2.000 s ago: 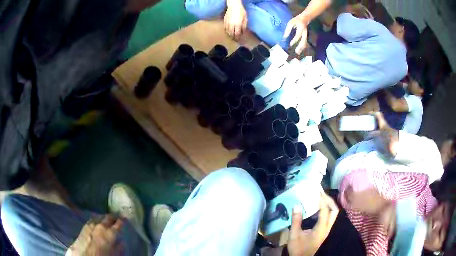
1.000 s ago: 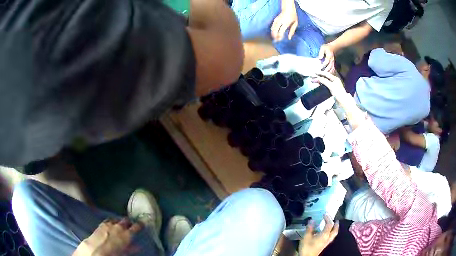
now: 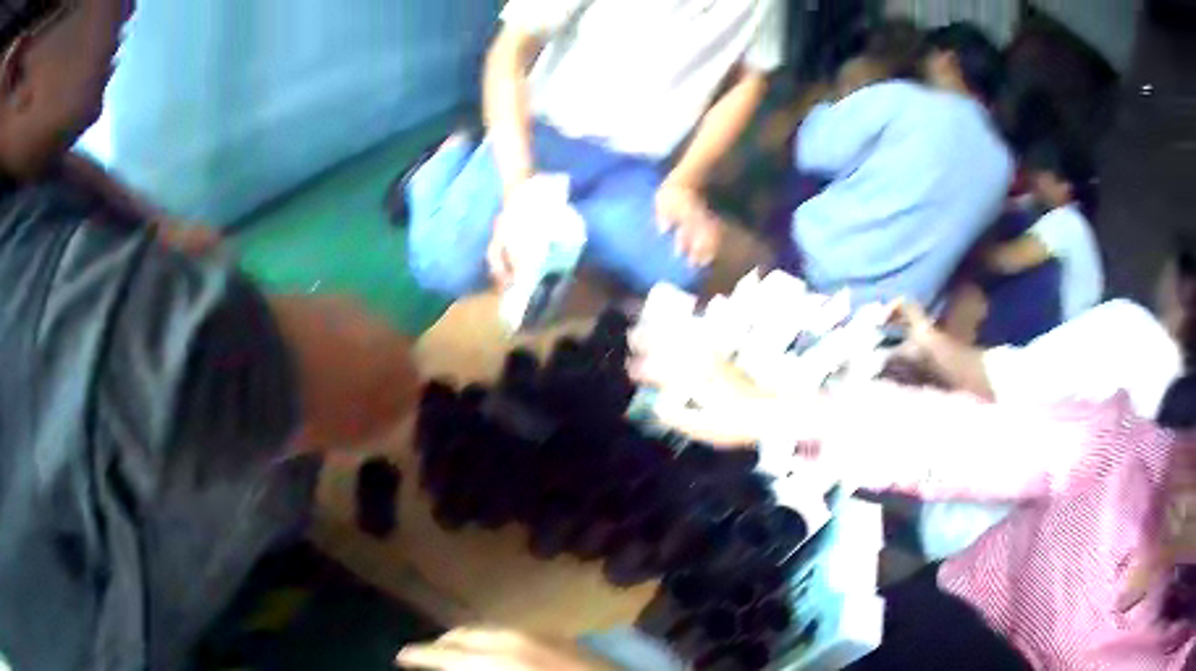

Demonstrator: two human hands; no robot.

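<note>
A blurred bare hand (image 3: 505,648) shows at the bottom edge, mostly cut off. It appears to be mine, but I cannot tell which one or whether it holds anything. No other hand of mine can be made out. Many black tubes (image 3: 564,459) stand in a cluster on a tan cardboard sheet (image 3: 453,570). One black tube (image 3: 378,497) stands apart on the left. Open white cartons (image 3: 774,321) stand behind the tubes to the right. A pale blue and white carton (image 3: 846,590) lies at the tubes' near right end.
A person opposite holds a white carton (image 3: 540,243). A person in dark clothing (image 3: 144,433) leans in on the left. A pink-striped sleeve (image 3: 984,439) reaches across from the right towards the cartons. More people sit behind. Green floor (image 3: 315,262) shows at the back left.
The view has tilted up, so my lap and shoes are gone. The dark-clothed person has moved back left. The person opposite now holds a carton. The striped arm reaches lower over the cartons.
</note>
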